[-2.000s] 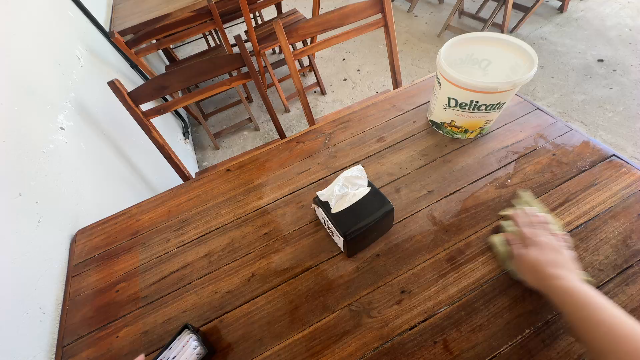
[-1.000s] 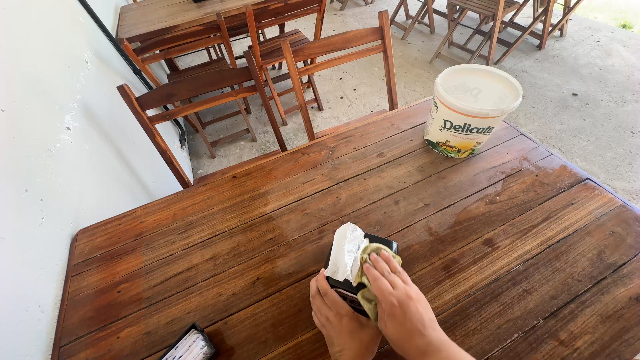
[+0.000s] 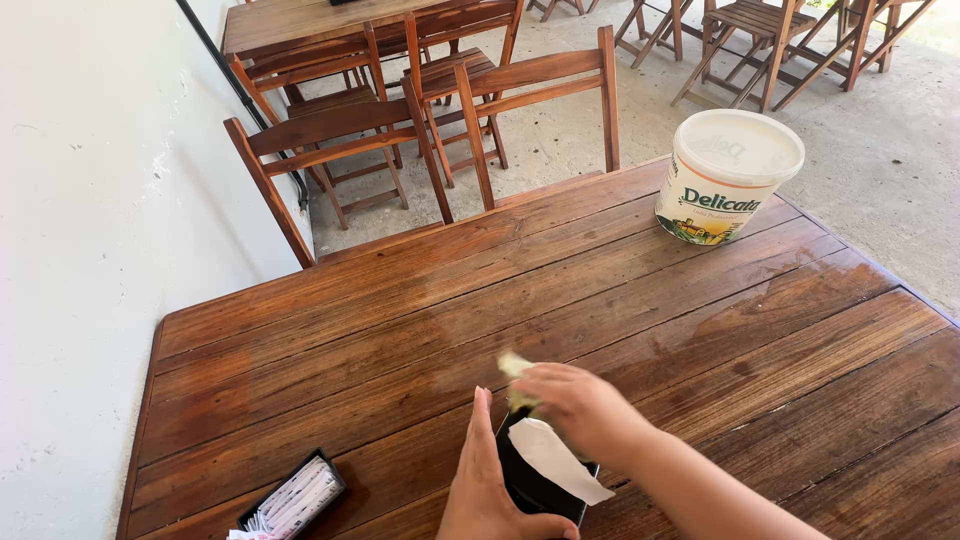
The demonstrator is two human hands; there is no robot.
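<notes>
My left hand (image 3: 487, 480) grips the near left side of a black napkin dispenser (image 3: 525, 480), its thumb along the near edge. A white paper napkin (image 3: 555, 457) sticks out of the dispenser's top. Above its far end, my right hand (image 3: 574, 401) holds a yellowish-green cloth (image 3: 519, 375), blurred and partly hidden by the fingers. Whether the cloth touches the dispenser I cannot tell. Both hands are over the slatted wooden table (image 3: 360, 375), whose surface shows damp, shiny patches toward the right.
A white Delicata plastic tub (image 3: 709, 202) stands at the table's far right. At the near left lies a black holder (image 3: 330, 469) filled with paper packets (image 3: 300, 495). Wooden folding chairs (image 3: 540, 79) stand beyond the far edge, and a white wall (image 3: 82, 262) borders the left.
Two seconds ago my right hand was on the tabletop at the right with the cloth; since then it has come to the dispenser. My left hand has taken hold of the dispenser, which has moved nearer.
</notes>
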